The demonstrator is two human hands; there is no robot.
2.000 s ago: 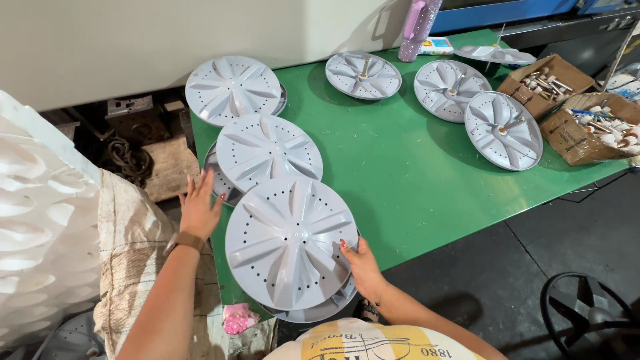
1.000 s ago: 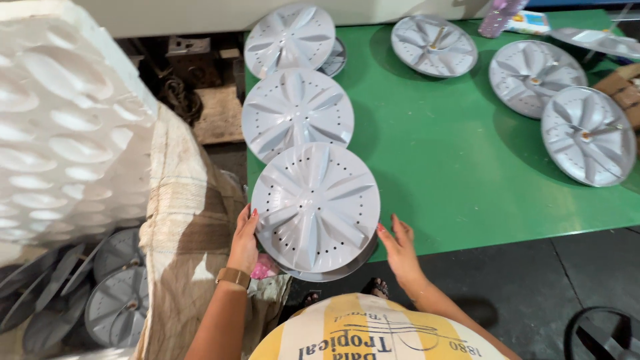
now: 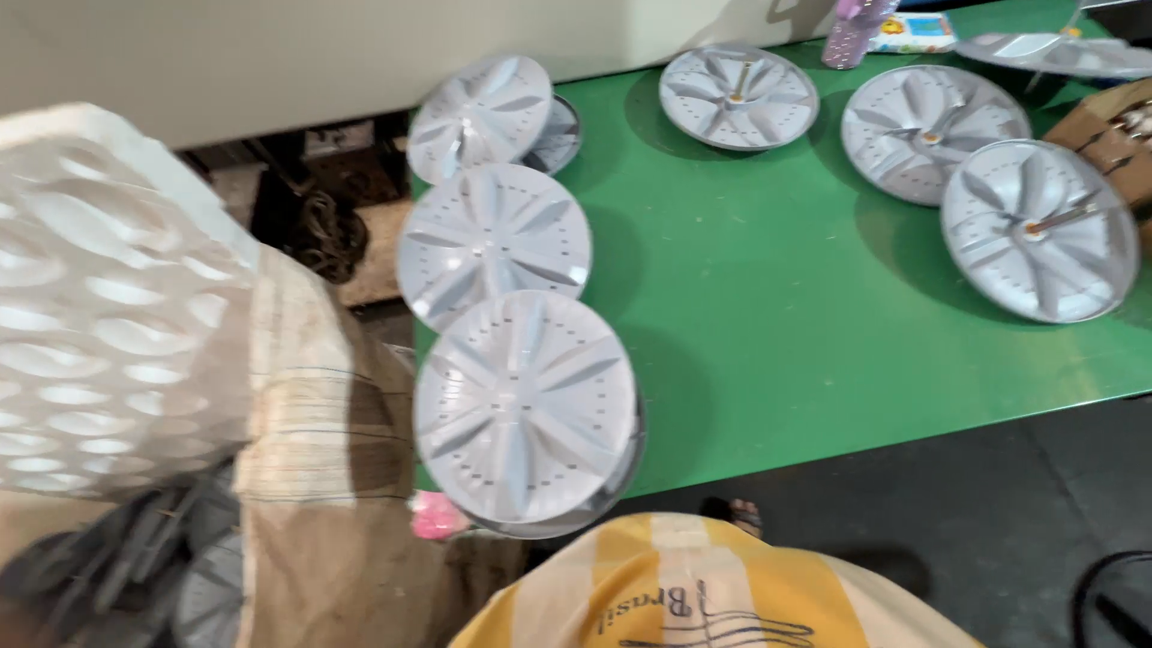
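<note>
Neither my left hand nor my right hand shows clearly; a dark blur lies at the bottom left edge. A round grey plastic ribbed disc with small holes (image 3: 526,405) rests on another disc at the table's near left corner. Behind it lies a similar disc (image 3: 493,243), and a third (image 3: 481,117) leans over a darker disc (image 3: 558,135) at the back left. Across the green table (image 3: 756,297), a disc with an upright metal shaft (image 3: 740,99) stands at the back. Two more discs, (image 3: 936,135) and one with a shaft (image 3: 1039,229), overlap at the right.
A large woven sack (image 3: 306,387) stands left of the table, with dark grey discs (image 3: 211,585) beside it under a white dimpled sheet (image 3: 99,333). A pink bundle (image 3: 436,515) sits by the near corner. A glittery tumbler (image 3: 855,36), a wipes pack (image 3: 913,33) and a cardboard box (image 3: 1107,135) are at the back right.
Both hands have left the near disc, which they were around before, and have gone out of clear view. The discs on the table stay in about the same arrangement.
</note>
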